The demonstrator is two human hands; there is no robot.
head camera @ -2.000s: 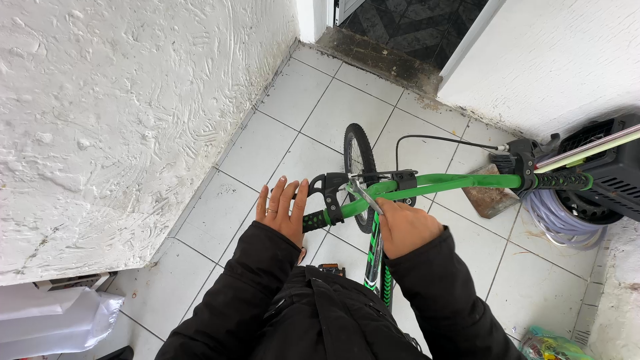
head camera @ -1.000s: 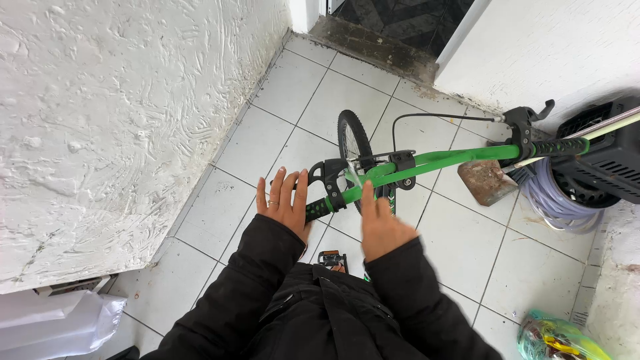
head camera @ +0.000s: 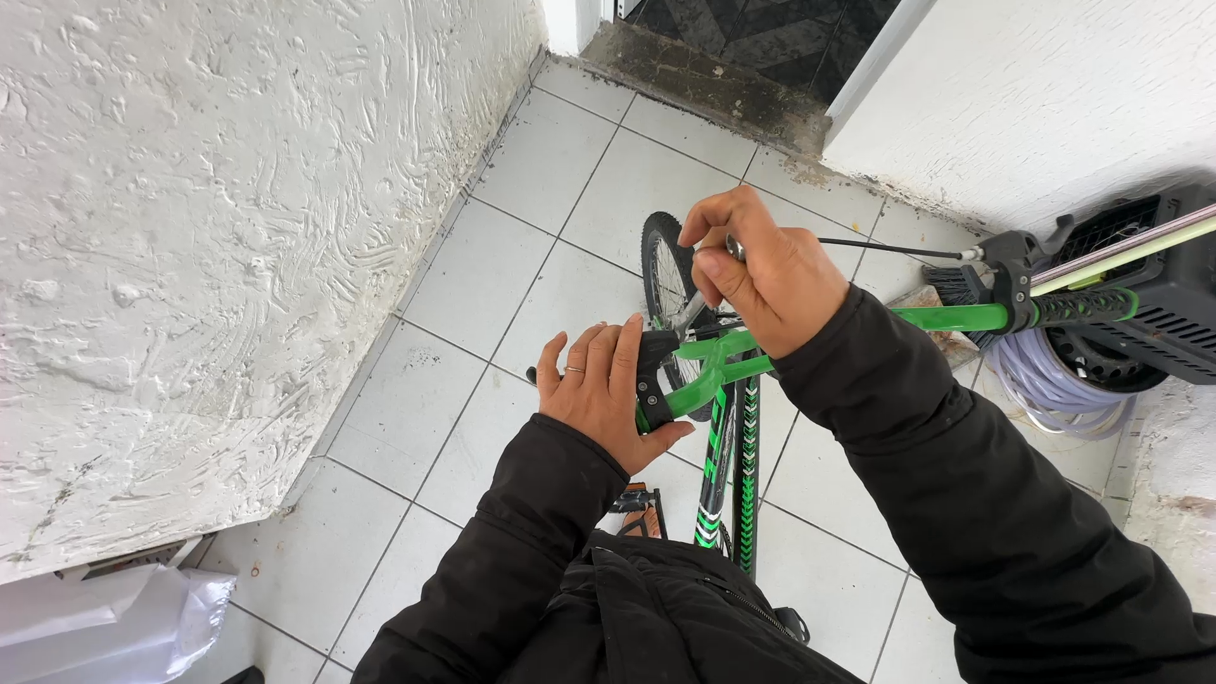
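A bicycle with green handlebars (head camera: 950,318) stands between my arms, its front wheel (head camera: 667,275) beyond the bars and its black and green frame (head camera: 717,465) running back toward my body. My left hand (head camera: 597,385) rests around the left grip and brake lever clamp (head camera: 653,388), most of that grip hidden beneath it. Raised above the bars near the stem, my right hand (head camera: 765,266) is closed on a slim metal tool (head camera: 735,247); only its rounded end and part of a shaft show. A black brake cable (head camera: 883,245) runs to the right brake lever (head camera: 1021,252).
Textured white walls flank the tiled floor (head camera: 456,380), with a doorway sill (head camera: 703,85) ahead. At the right lie a coiled pale hose (head camera: 1064,389), a black plastic crate (head camera: 1168,313) and a broom (head camera: 959,294). White plastic sheeting (head camera: 114,617) lies at lower left.
My right hand has lifted from the handlebar centre and moved forward, now above the bars. My left hand stays at the left grip.
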